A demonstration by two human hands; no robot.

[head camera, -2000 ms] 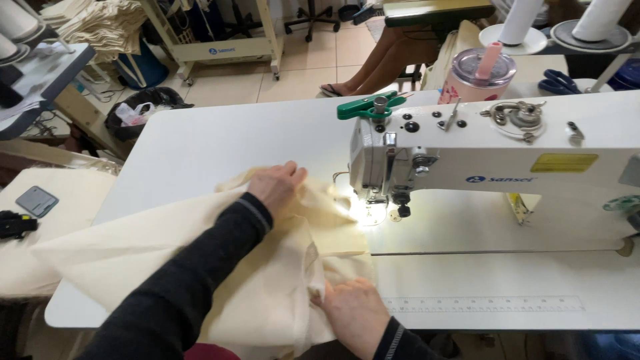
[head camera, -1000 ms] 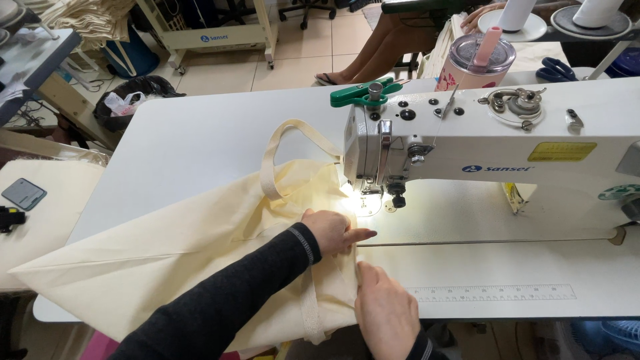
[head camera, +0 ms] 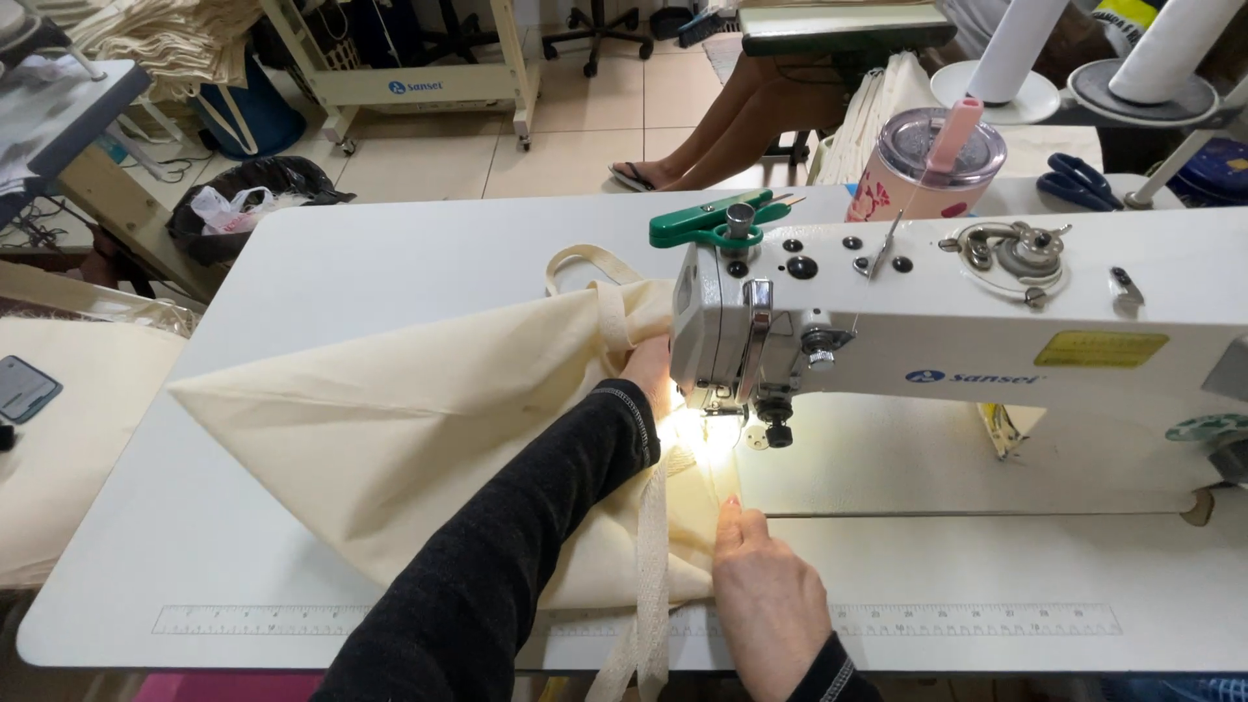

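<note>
Cream fabric (head camera: 439, 419), apparently a bag with strap handles, lies across the white table on the left of a Sansei sewing machine (head camera: 936, 341). One strap (head camera: 651, 575) hangs over the front table edge; another loops up behind. My left hand (head camera: 648, 375) reaches over the fabric to the left side of the machine head, its fingers hidden behind the strap and head. My right hand (head camera: 770, 585) pinches the fabric's right edge, in front of the lit needle area. Whether the presser foot is down on the cloth is lost in the glare.
Green thread snips (head camera: 707, 219) rest on the machine head. Behind the machine stand a pink lidded tumbler (head camera: 926, 161), dark-handled scissors (head camera: 1077, 182) and thread cones (head camera: 1019, 49). A ruler strip (head camera: 955, 618) runs along the front table edge. A person's legs (head camera: 751, 117) show beyond the table.
My left hand has moved from in front of the needle area to beside the machine head. The looped strap has dropped lower, and another strap now hangs over the front edge.
</note>
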